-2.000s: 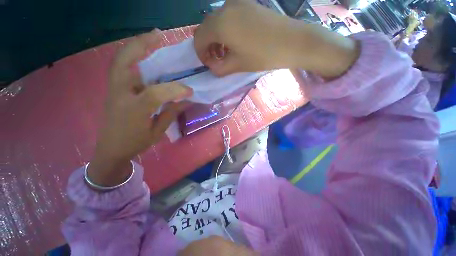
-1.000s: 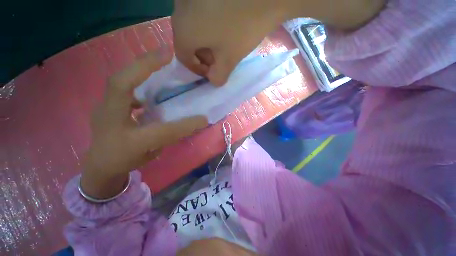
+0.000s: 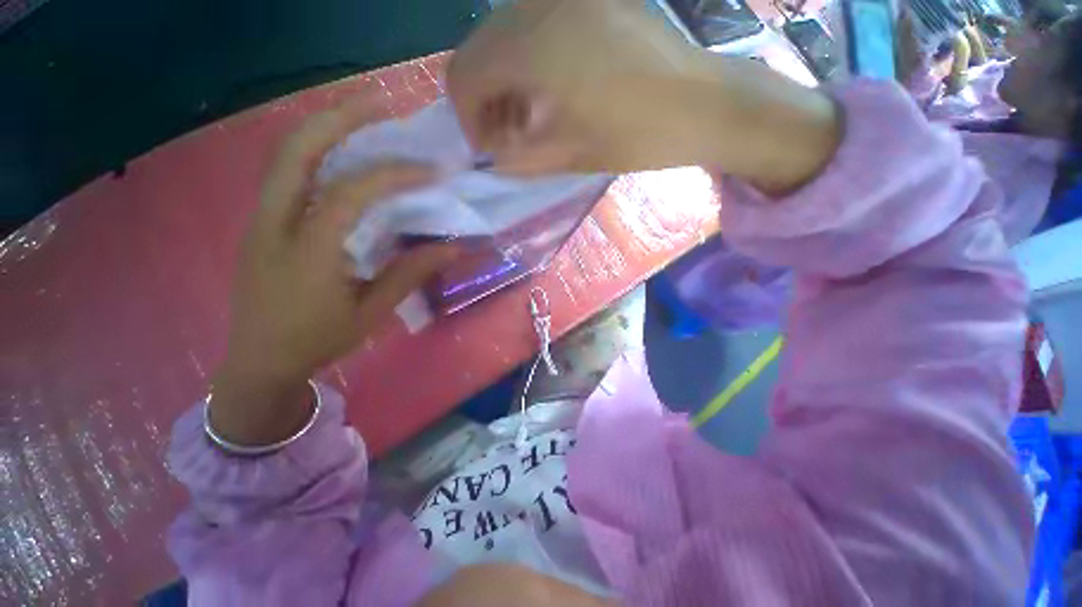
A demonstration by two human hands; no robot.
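A thin white protective sleeve (image 3: 409, 225) is bunched between my hands above the bench. A dark tablet (image 3: 481, 282) with a purple-blue gleam shows below it; its upper part is hidden by the sleeve and hands. My left hand (image 3: 314, 255) holds the sleeve's left side between thumb and fingers. My right hand (image 3: 552, 101) is closed on the upper side of the sleeve, fingers curled and blurred. Whether another tablet is inside the sleeve cannot be told.
The red bench (image 3: 142, 308) is covered in shiny film, with a dark green conveyor (image 3: 214, 83) behind. A small white piece (image 3: 414, 313) lies near the tablet. A white cord (image 3: 541, 338) hangs at my front. More devices and a person (image 3: 1044, 83) are at upper right.
The sleeve, stretched out long to the right one second ago, is now bunched up, and the dark tablet below shows again. The view has shifted, so my right forearm appears lower.
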